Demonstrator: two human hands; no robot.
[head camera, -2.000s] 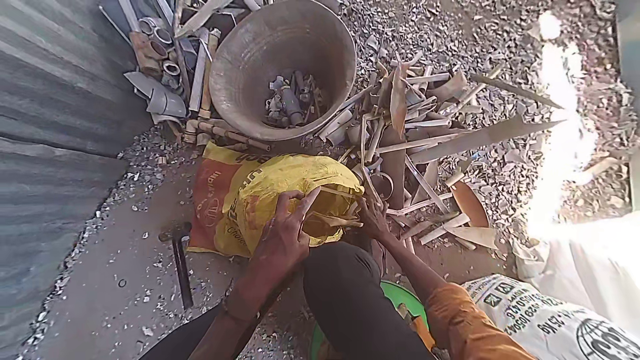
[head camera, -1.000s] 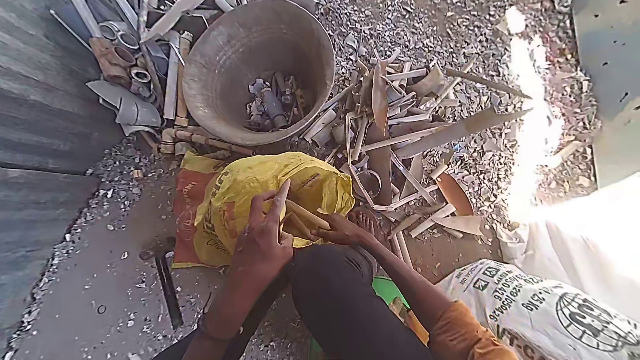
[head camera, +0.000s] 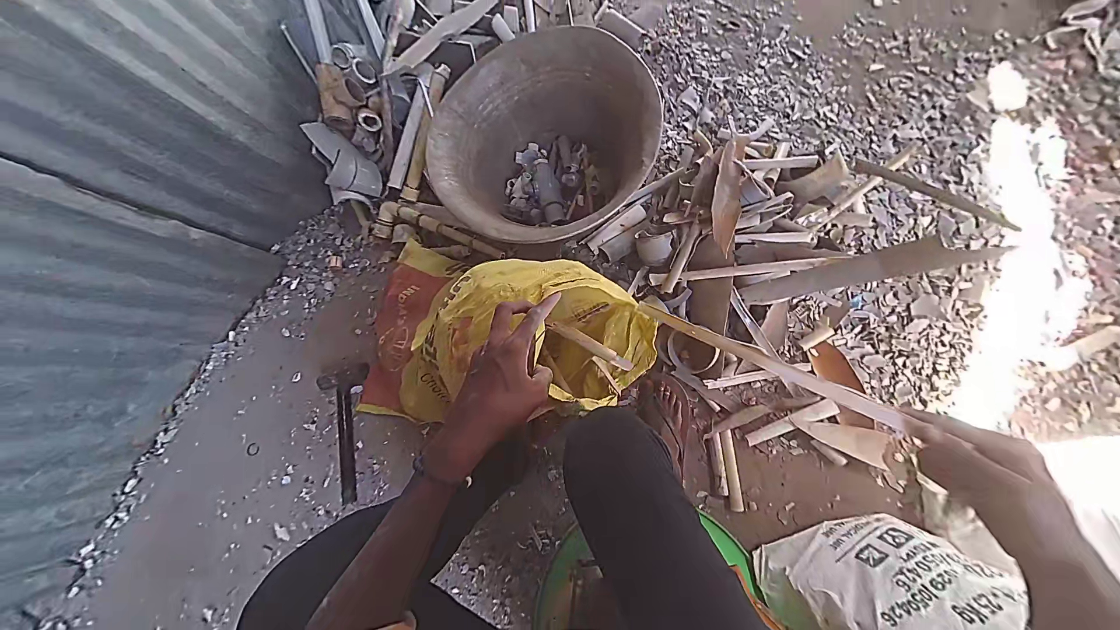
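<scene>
A yellow and red woven plastic sack (head camera: 472, 297) lies with its mouth towards the right, and broken pipe strips (head camera: 591, 344) show inside it. My left hand (head camera: 507, 372) rests at the near rim of the sack's mouth, forefinger raised; whether it grips the rim is unclear. At the right, my right hand (head camera: 984, 459), blurred, holds one end of a long, pale plastic strip (head camera: 779, 367). The strip's other end is at the right edge of the sack's mouth. My right fingertips are partly hidden.
A large bowl (head camera: 542, 96) with pipe fittings (head camera: 549, 188) stands beyond the sack. Pipe scraps (head camera: 796, 262) are heaped at right. A hammer (head camera: 346, 429) lies left, near a corrugated metal wall (head camera: 131, 262). A white printed sack (head camera: 884, 569) and green tub (head camera: 560, 577) are close by.
My right hand has moved from the sack's mouth out to the right, and a long strip now shows in it. My left hand has stayed at the sack.
</scene>
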